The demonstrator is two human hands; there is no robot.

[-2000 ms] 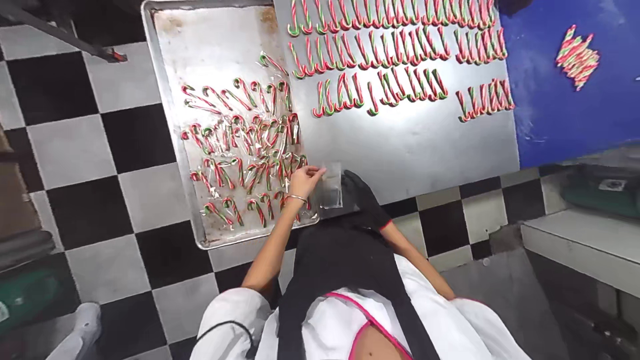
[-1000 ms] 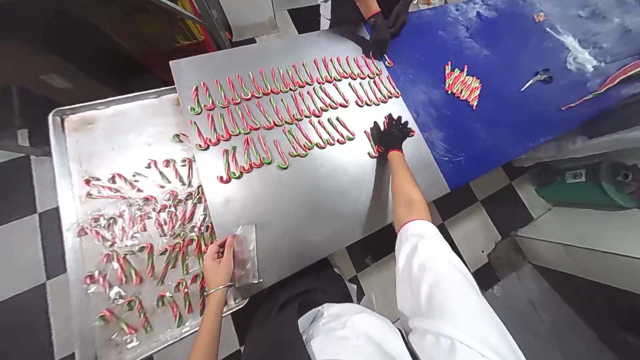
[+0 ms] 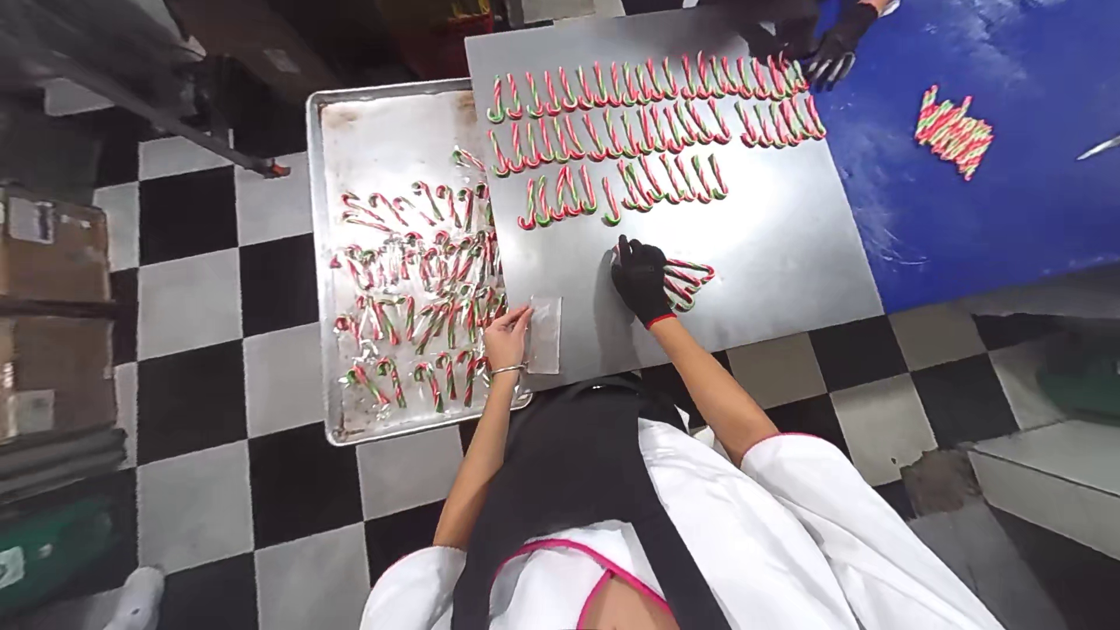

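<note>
My left hand [image 3: 507, 339], bare with a bracelet at the wrist, pinches the upper edge of a clear plastic bag [image 3: 545, 337] at the near left of the metal sheet. On the sheet, my right hand [image 3: 641, 278] wears a black glove and rests by several red, white and green candy canes [image 3: 687, 282] lying at a slant. Its fingers are curled, and what is under them is hidden. Rows of candy canes [image 3: 647, 131] lie beyond it. To the left, wrapped candy canes [image 3: 424, 271] lie on a rimmed metal tray.
The metal sheet [image 3: 787, 297] overlaps the right side of the tray [image 3: 318, 262]. A blue table [image 3: 945, 227] holds a pile of short candy sticks [image 3: 955, 133] and a metal tool at its right. Another person's gloved hand [image 3: 829, 59] is at the sheet's far right corner.
My right hand has moved from the right end of the rows toward me and to the left; several canes now lie slanted beside it. My left hand still holds the bag. The view has shifted.
</note>
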